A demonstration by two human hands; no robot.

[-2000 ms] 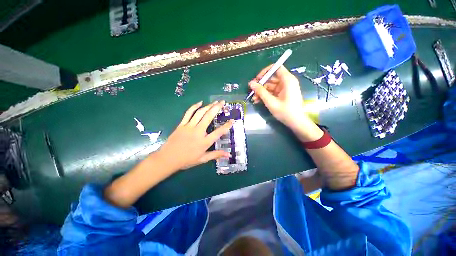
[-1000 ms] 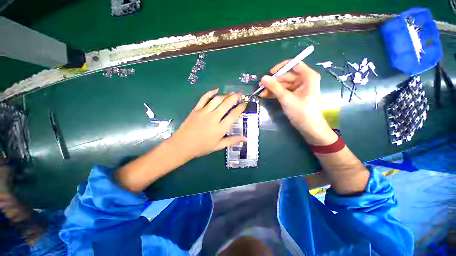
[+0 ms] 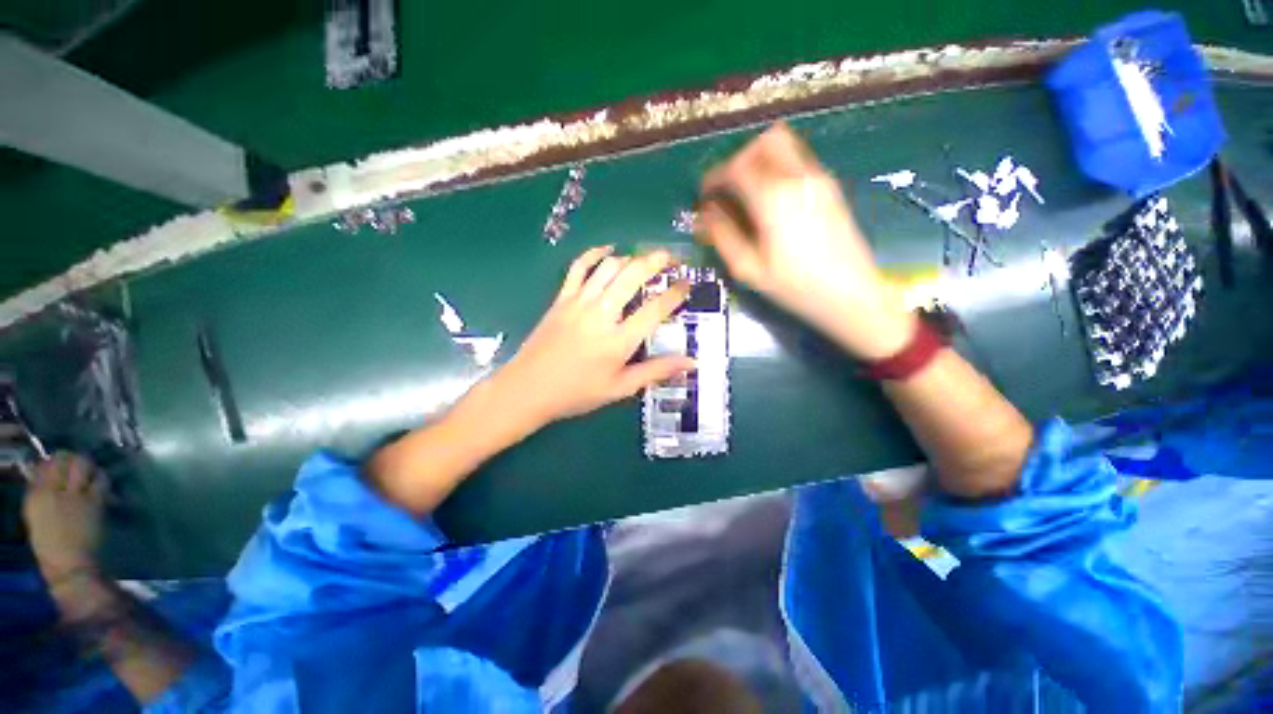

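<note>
A phone board or frame [image 3: 709, 377] lies flat on the green bench in front of me, its dark component area at the top and its pale part below. My left hand [image 3: 600, 335] rests over its left side and upper edge, fingers spread, holding it down against the bench. My right hand [image 3: 782, 223] is raised just above and right of the board's top end, blurred, with its fingers curled. The white pen-like tool does not show now, so I cannot tell what the right hand holds. A small cluster of parts [image 3: 683, 221] lies beside its fingertips.
Small part clusters [image 3: 564, 205] lie toward the conveyor edge [image 3: 600, 128]. White tabs [image 3: 998, 195], a blue bin [image 3: 1138, 105], a checkered stack [image 3: 1138, 296] and dark-handled pliers [image 3: 1224, 223] are at right. White slivers [image 3: 468, 335] and a dark stick [image 3: 218, 381] lie left. Another person's hand [image 3: 66, 509] is far left.
My right hand has turned and lifted from the board's top edge, and the white tool has gone from sight. My left hand stays on the board. The other person's hand has come further into view.
</note>
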